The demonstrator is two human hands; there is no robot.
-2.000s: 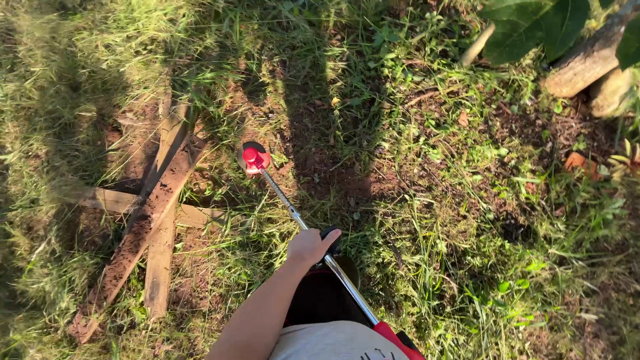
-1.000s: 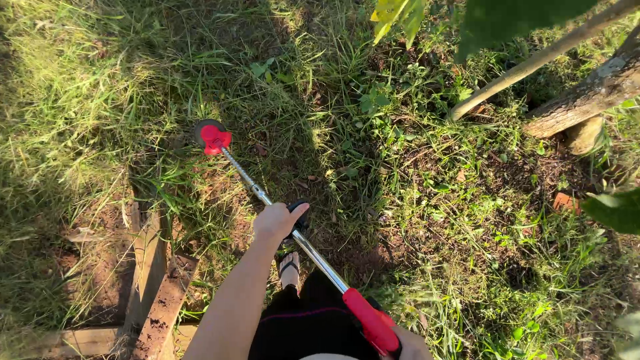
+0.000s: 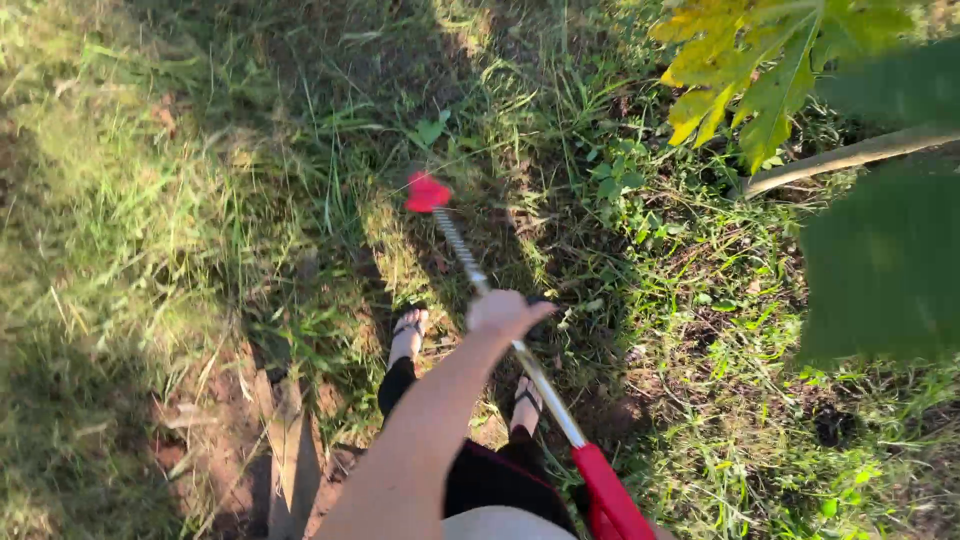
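A string trimmer [image 3: 551,401] with a metal shaft, a red head at its far end and a red rear housing slants across the middle of the head view. My left hand [image 3: 504,311] is closed round the upper part of its shaft, at a dark handle. At the bottom edge, a small part of my right hand [image 3: 664,532] shows beside the red rear housing; its fingers are hidden. The red head is over grass [image 3: 330,195], ahead of my sandalled feet [image 3: 409,337], and its cutting part is blurred.
Weathered wooden boards [image 3: 289,457] lie on bare soil at lower left. A yellow-green leaf [image 3: 780,67] hangs at upper right, near a thin woody stem [image 3: 847,157]. A large dark green leaf [image 3: 877,270] covers part of the right side.
The trimmer's red head has swung rightward relative to my body, and my left hand has moved with the shaft. Both feet now show. The view has shifted, leaving the boards lower in it.
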